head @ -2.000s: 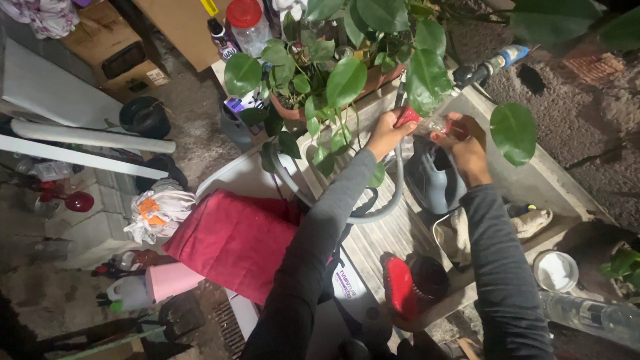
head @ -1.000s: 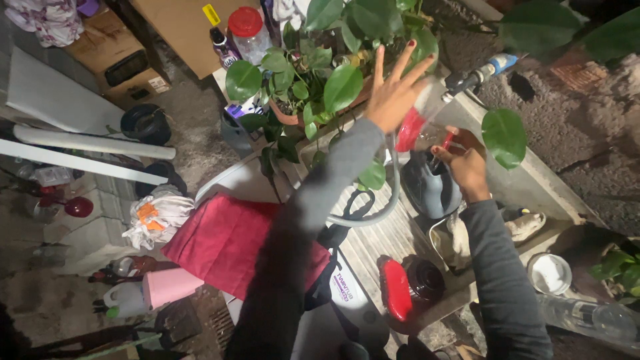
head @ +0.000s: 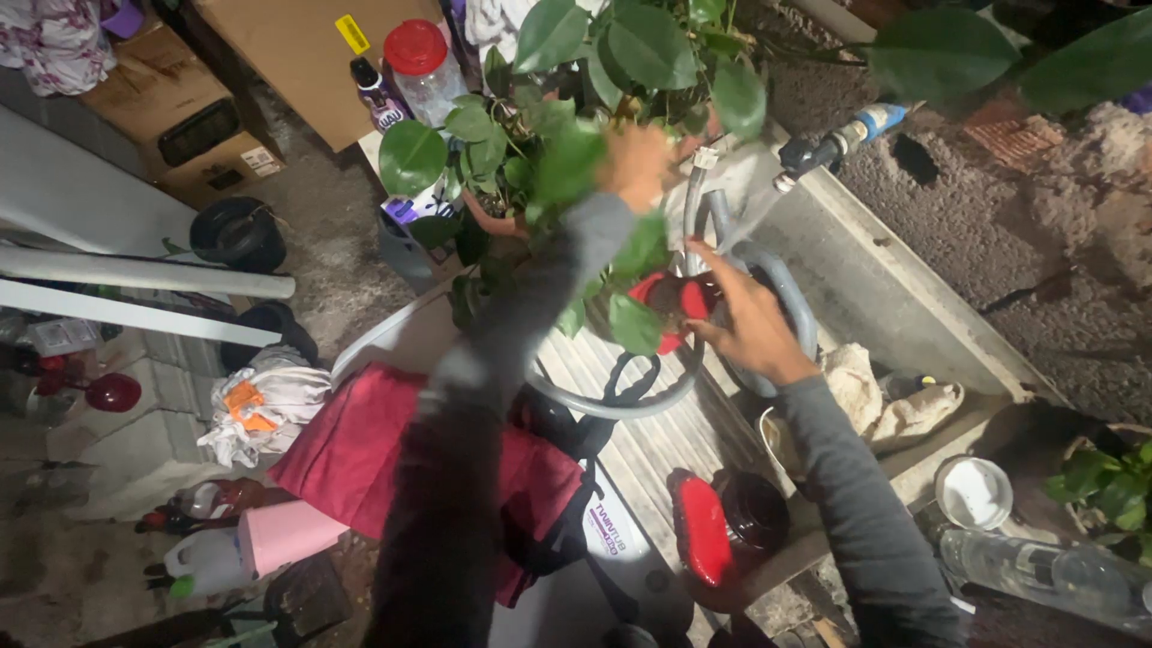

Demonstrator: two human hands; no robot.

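Note:
My left hand (head: 639,166) is blurred among the leaves of a potted plant (head: 486,139); whether it holds anything cannot be told. My right hand (head: 751,315) has its index finger and thumb spread over the sink, the thumb at the edge of a red object with a brown middle (head: 670,304), partly behind a leaf. Its grip is unclear. Water runs from a tap (head: 801,162) above and right of that hand. A grey hose (head: 621,409) curves across the ribbed washboard of the concrete sink (head: 945,315). Lower down lie a red oval object (head: 704,531) and a dark round container (head: 754,510).
A dark red cloth (head: 360,450) drapes over a white appliance (head: 616,522) on the left. Light cloth items (head: 900,405) lie in the basin. Right of the sink are a white round tub (head: 974,492) and a clear plastic bottle (head: 1035,567). Leaves overhang the sink.
My left hand has left the red object and moved into the leaves. My right hand has shifted down and left from beside the tap. The red object is lower, and water now shows below the tap.

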